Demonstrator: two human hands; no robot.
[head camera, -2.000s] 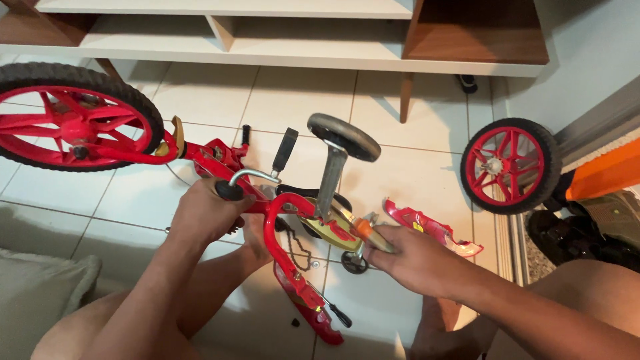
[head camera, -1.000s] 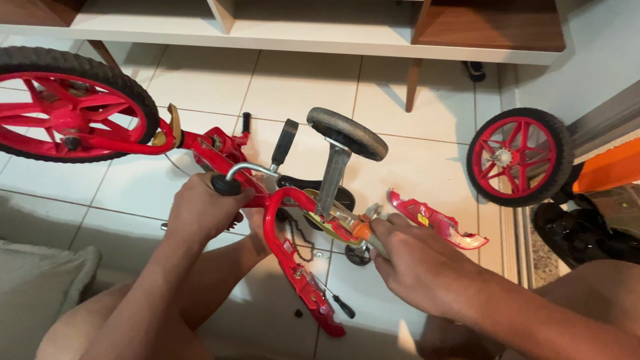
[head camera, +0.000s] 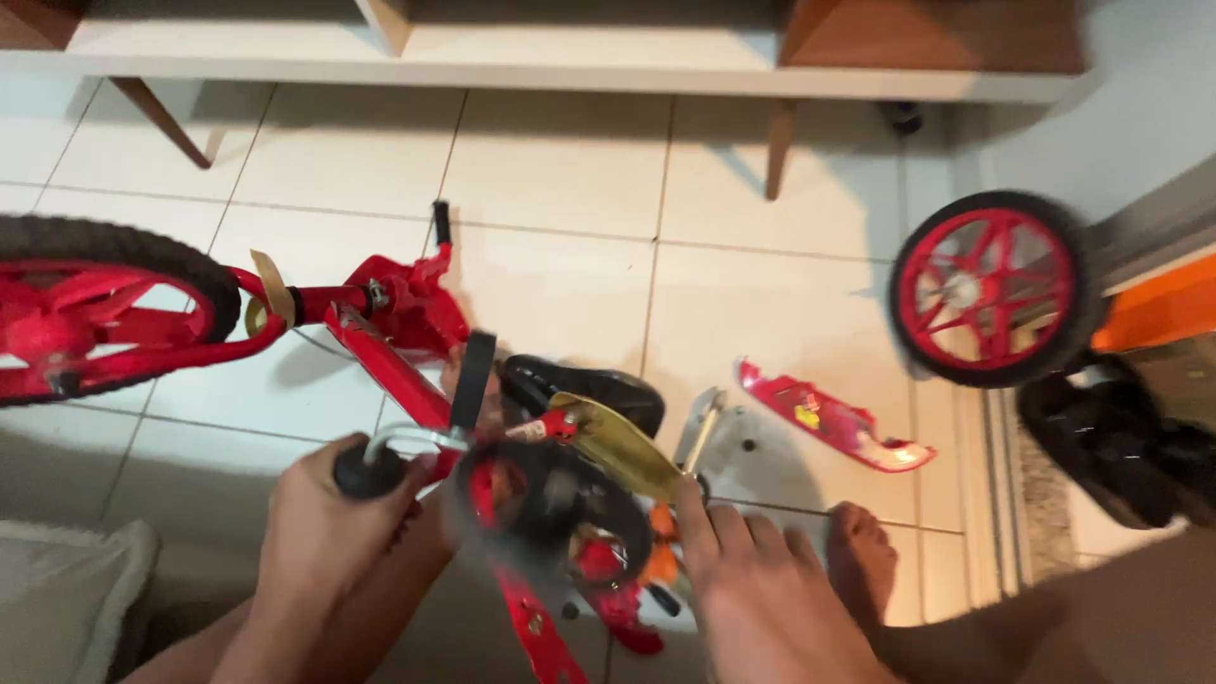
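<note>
A red child's bicycle frame (head camera: 394, 366) lies across the middle, its front wheel (head camera: 114, 309) at the far left. My left hand (head camera: 323, 532) is closed around a black pedal (head camera: 369, 467) on the bent silver crank. A blurred black round part (head camera: 551, 518), seemingly a small wheel, lies between my hands. My right hand (head camera: 760, 570) is beside the yellowish metal guard (head camera: 617, 446), its index fingertip by a slim metal tool (head camera: 706, 432). Orange pieces (head camera: 662, 546) show beside its fingers; its grip is partly hidden. A red plastic cover piece (head camera: 836, 418) lies on the floor.
A loose red spoked wheel (head camera: 993, 290) with a black tyre leans at the right, near black footwear (head camera: 1092, 446). Along the top stands a low cabinet (head camera: 570, 76) on wooden legs. A pale cushion (head camera: 66, 598) is at lower left. My bare foot (head camera: 860, 560) is on the tiles.
The small wheel on its grey bracket, upright above the frame before, no longer stands there; a blurred dark round part shows lower down. My right hand has shifted beside the guard.
</note>
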